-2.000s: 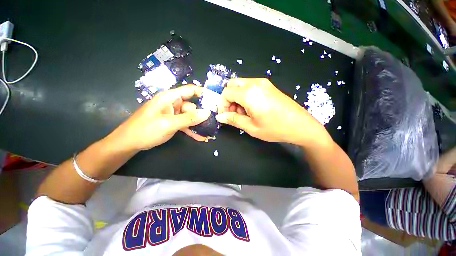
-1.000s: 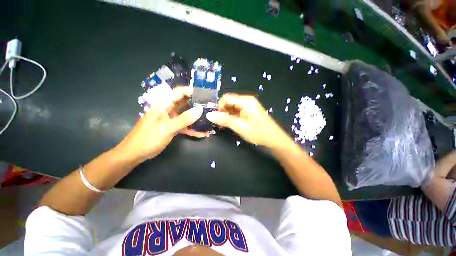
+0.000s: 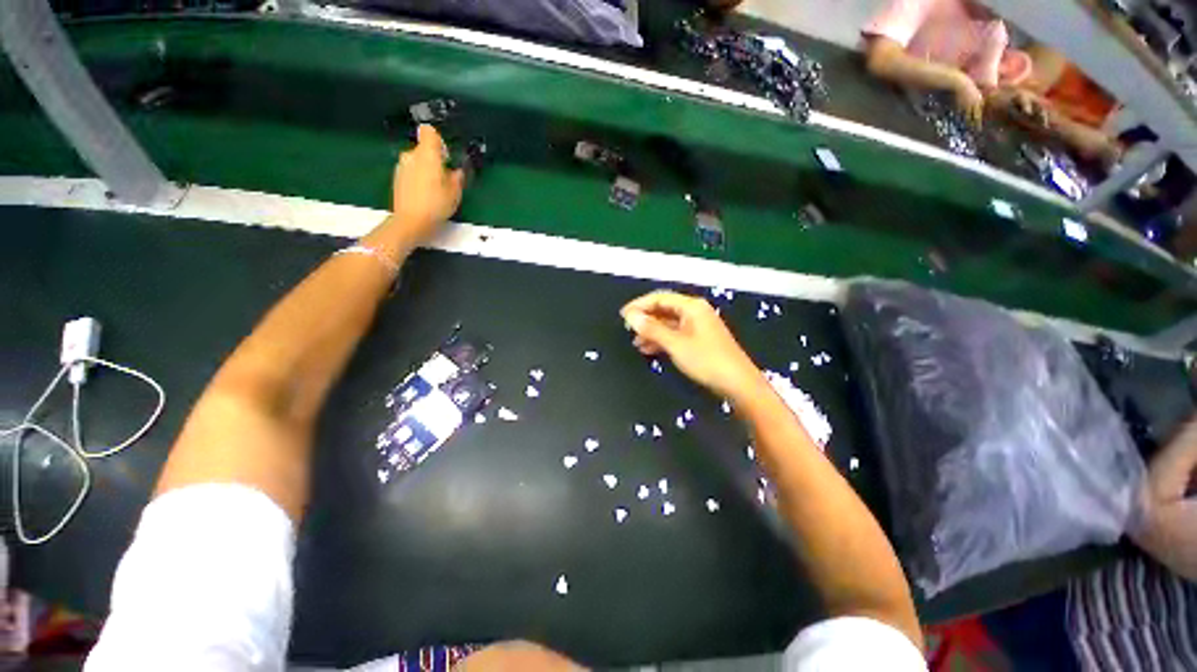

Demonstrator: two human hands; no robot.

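My left hand (image 3: 427, 184) is stretched out over the green conveyor belt. Its fingertips are at a phone unit (image 3: 431, 112), and a dark part (image 3: 473, 155) shows beside the fingers; I cannot tell if it grips either. My right hand (image 3: 683, 335) is above the dark bench with thumb and fingers drawn together; I cannot tell if a small piece is between them. Waiting phone units (image 3: 431, 414) lie side by side on the bench, blue, white and black. Small white pieces (image 3: 643, 492) are scattered on the bench. The white pile (image 3: 798, 410) is partly hidden by my right forearm.
The green belt (image 3: 525, 217) carries several spaced units behind a white rail (image 3: 565, 256). A black bundle in clear plastic (image 3: 998, 433) stands at the right. A white cable (image 3: 85, 453) with a plug lies at the left. Other people's arms show at the upper right and right edge.
My left hand has moved from the bench to the belt. My right hand has moved right, away from the left. The unit held between them is gone from there. The view has shifted towards the belt.
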